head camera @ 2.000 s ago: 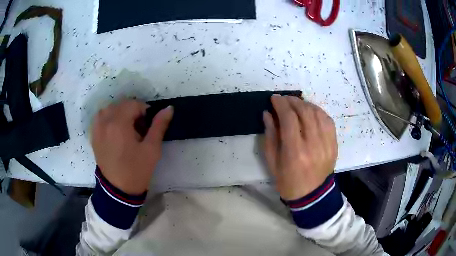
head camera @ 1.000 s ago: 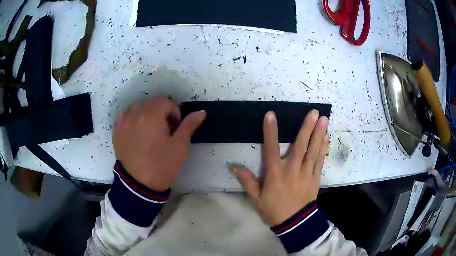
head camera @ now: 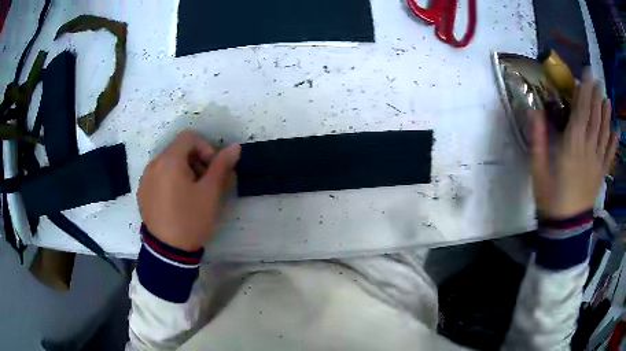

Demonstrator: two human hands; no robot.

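Observation:
A dark folded strip [head camera: 336, 163] lies flat on the white table in front of me. My left hand [head camera: 182, 188] pinches its left end between thumb and bent fingers. My right hand [head camera: 573, 151] is at the far right, slightly blurred, over the iron [head camera: 525, 86]. The iron has a pointed silver body and a yellow-orange handle, partly hidden by my right hand. My right fingers are extended beside the handle; a closed grip on it does not show.
A stack of dark cut pieces [head camera: 274, 24] lies at the far side. Red-handled scissors [head camera: 446, 20] are at upper right, by a dark pad [head camera: 563, 31]. Crossed dark bands [head camera: 75, 179], an olive-brown strip [head camera: 113, 82] and tangled straps lie at left on the table [head camera: 309, 230].
My right hand has left the folded strip and moved right to the iron. My left hand still holds the strip's left end. The view has shifted a little.

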